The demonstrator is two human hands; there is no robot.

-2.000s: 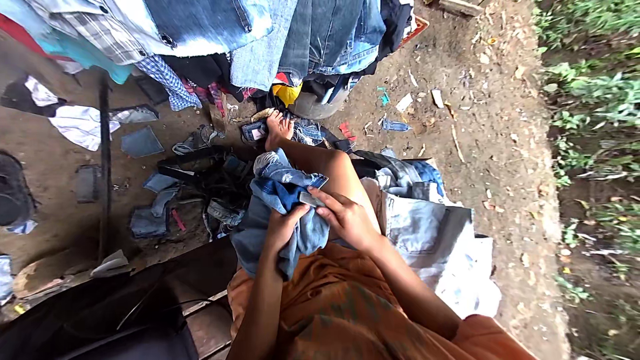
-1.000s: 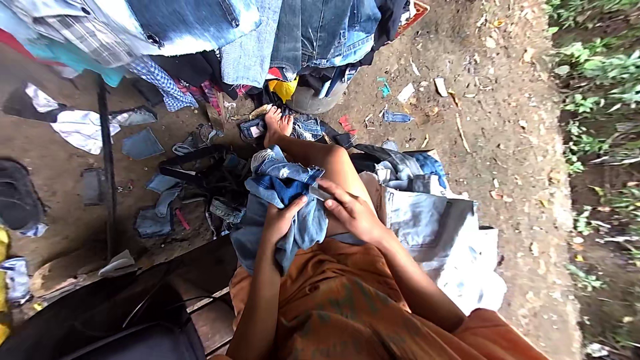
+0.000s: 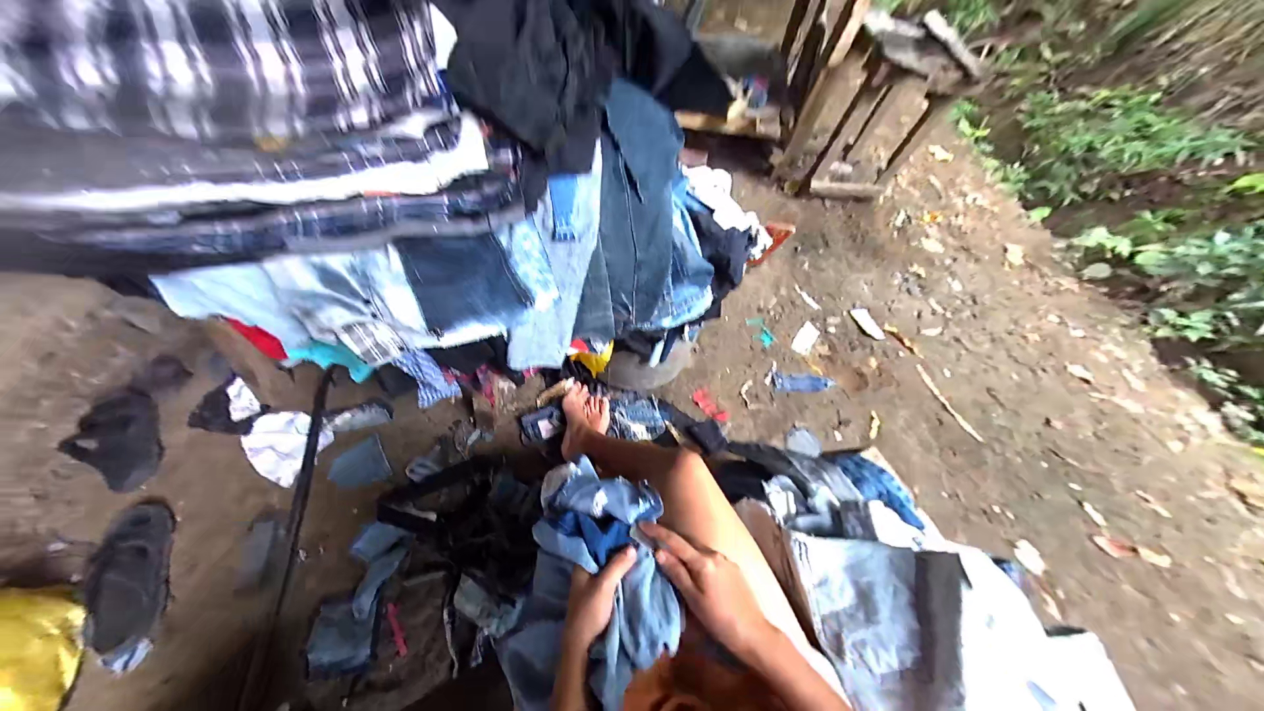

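A bunched piece of blue denim (image 3: pixel 632 578) lies over my lap, with a darker blue part near its top. My left hand (image 3: pixel 597 597) grips its folds, the thumb on top. My right hand (image 3: pixel 706 583) is at the cloth's right edge, fingers bent against the denim; whether it holds a small tool as well cannot be made out. My bare leg (image 3: pixel 706 494) stretches forward beside the cloth, and the foot (image 3: pixel 585 415) rests among denim scraps (image 3: pixel 637 417).
Piled jeans (image 3: pixel 637 217) and plaid cloth (image 3: pixel 237 69) hang ahead. Light denim (image 3: pixel 869 602) lies at the right. A dark pole (image 3: pixel 296 523), fabric scraps (image 3: pixel 360 462) and a dark shoe (image 3: pixel 128 568) are at the left. A wooden frame (image 3: pixel 849 128) stands beyond.
The view has tilted up and forward, bringing more of the clothes pile and the wooden frame into sight. Both hands remain at the denim; the small grey piece seen earlier at my right fingers no longer shows clearly.
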